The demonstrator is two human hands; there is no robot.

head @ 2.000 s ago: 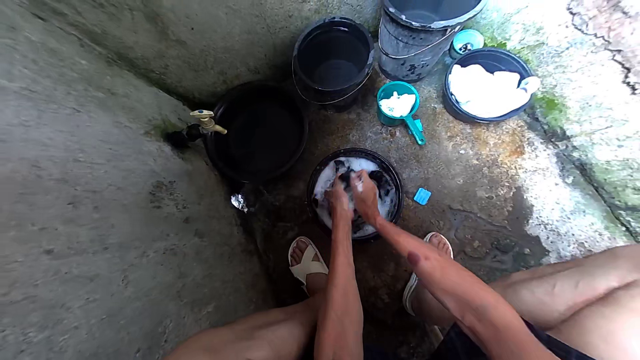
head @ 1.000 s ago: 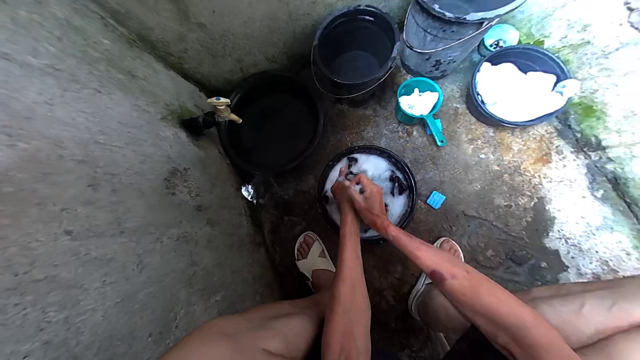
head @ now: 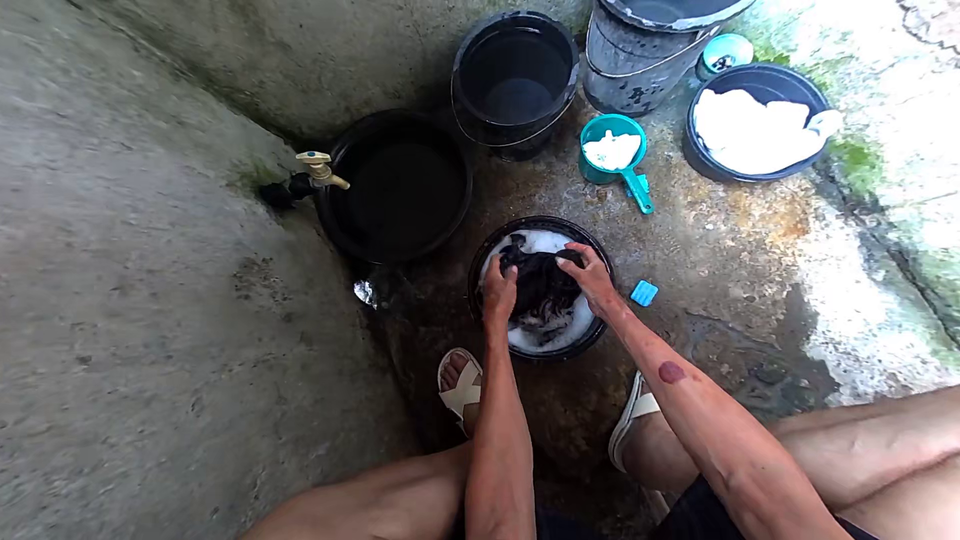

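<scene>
A black basin (head: pixel 610 264) of white suds stands on the wet floor between my feet. In it lies a dark wet cloth (head: pixel 541 283), spread between my two hands. My left hand (head: pixel 500 286) grips the cloth's left edge, with the thumb on top. On the opposite side my right hand (head: pixel 589 274) pinches a bunched part of it near the basin's far right rim. Just right of the basin, a small blue block (head: pixel 644 293) rests on the floor.
A brass tap (head: pixel 321 169) juts from the concrete wall over a large dark tub (head: pixel 401 259). Beyond stand a black bucket (head: pixel 516 127) of water, a grey bucket (head: pixel 626 75), a teal dipper (head: pixel 614 180) with white contents, a basin of white cloth (head: pixel 750 135) and a teal container (head: pixel 727 52).
My hands were close together in the suds; they have moved apart, and the dark cloth now shows stretched between them, higher in the foam.
</scene>
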